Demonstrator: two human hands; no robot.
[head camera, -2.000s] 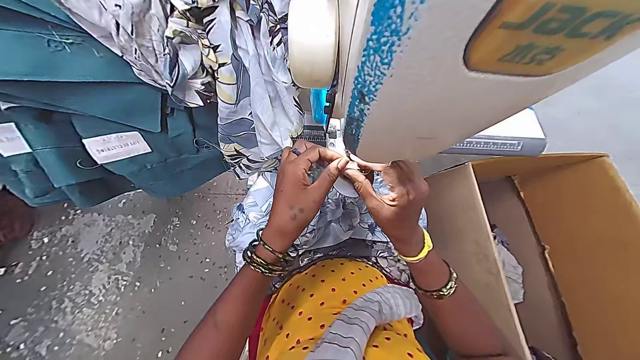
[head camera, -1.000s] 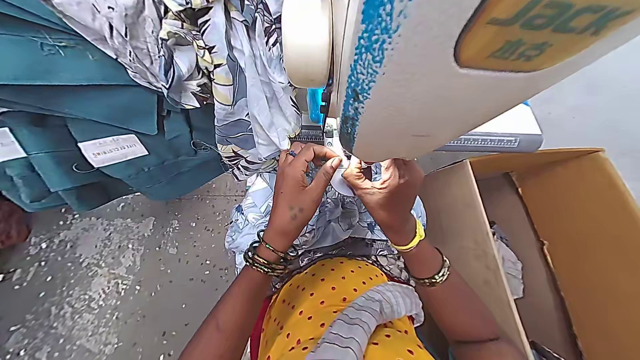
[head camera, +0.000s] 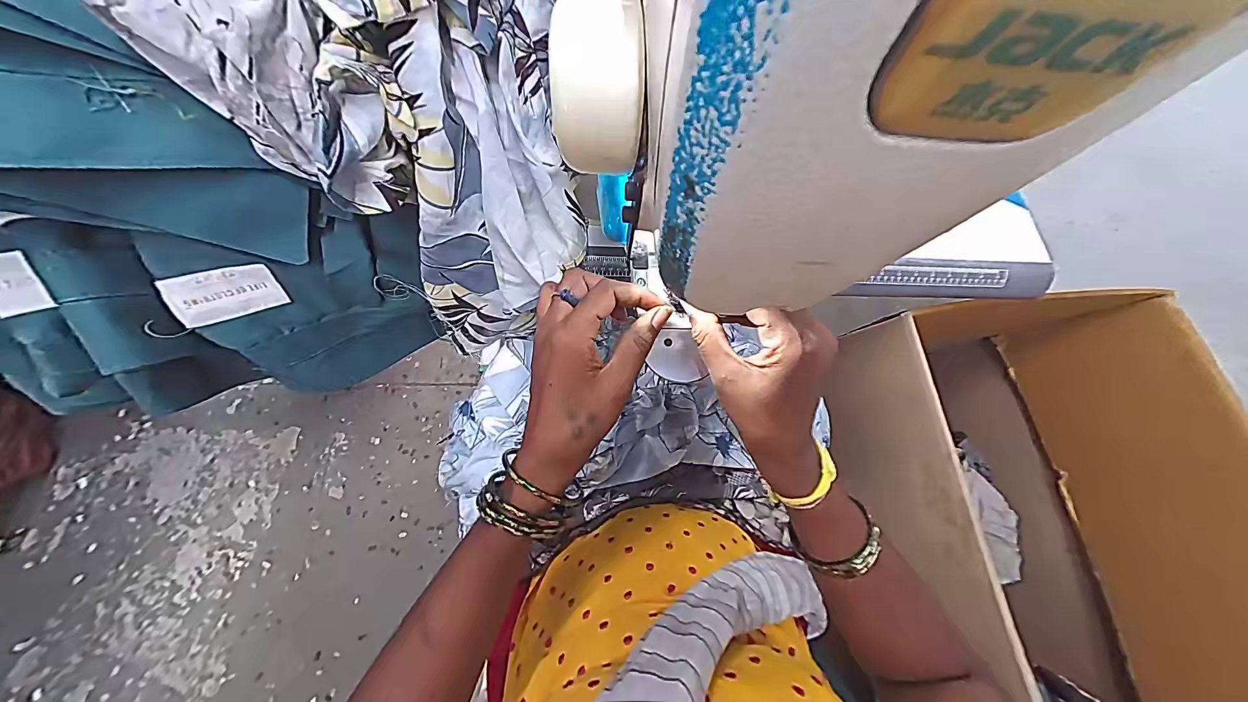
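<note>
In the head view my left hand (head camera: 590, 366) and my right hand (head camera: 765, 375) meet just below the needle area of a Jack sewing machine (head camera: 809, 175). The left thumb and forefinger are pinched together; the right fingertips pinch beside them, close to the presser foot area (head camera: 645, 255). What lies between the fingertips is too small to tell. A round white disc-like part (head camera: 675, 356) with a small dark hole shows under the hands. Printed light fabric (head camera: 673, 424) lies below them, on the lap.
Green garments (head camera: 205, 229) bearing white labels (head camera: 222, 294) are piled at the left. Patterned cloth (head camera: 487, 175) hangs left of the machine. An open cardboard box (head camera: 1102, 409) with cloth scraps (head camera: 993, 512) stands at the right. The floor (head camera: 244, 546) is speckled with bits.
The fingertips of my two hands, close together earlier, are now a little apart, and the round white part shows more between them. The machine and piles have not plainly changed.
</note>
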